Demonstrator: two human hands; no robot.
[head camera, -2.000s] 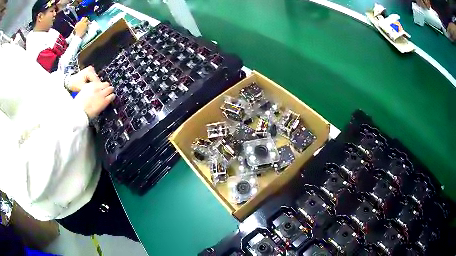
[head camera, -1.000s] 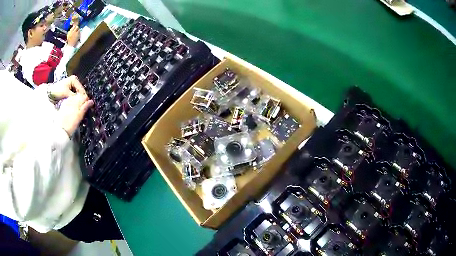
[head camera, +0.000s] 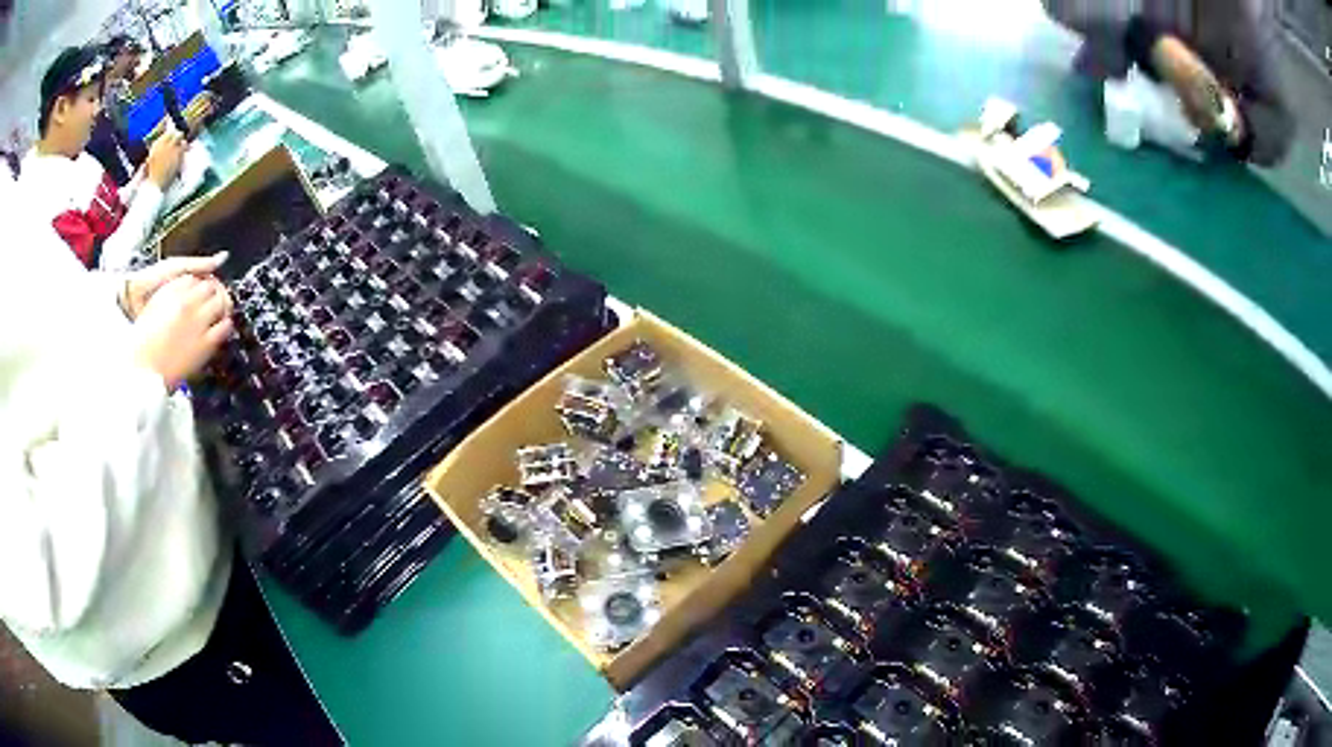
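Note:
Neither of my hands is in view. A shallow cardboard box (head camera: 511, 604) lies in front of me, with clear, silver and black modules (head camera: 662, 520) heaped loosely inside. Right of it, a black blister tray (head camera: 877, 504) holds rows of dark square modules with round centres (head camera: 951, 644); the picture's bottom edge cuts it off. Left of the box, a stack of black trays (head camera: 373, 562) has a top tray filled with rows of small modules (head camera: 383, 314).
Another person's white sleeve (head camera: 110, 482) and hands (head camera: 187, 324) are at the left tray stack. A second cardboard box (head camera: 300, 168) stands behind it. More workers are at the far left and top right. A raised green strip (head camera: 760, 263) curves behind, carrying a small tan tray (head camera: 1045, 197).
The view has tilted up, so the far line, metal uprights and a person at the top right show more. The other person's hands have shifted slightly at the left tray.

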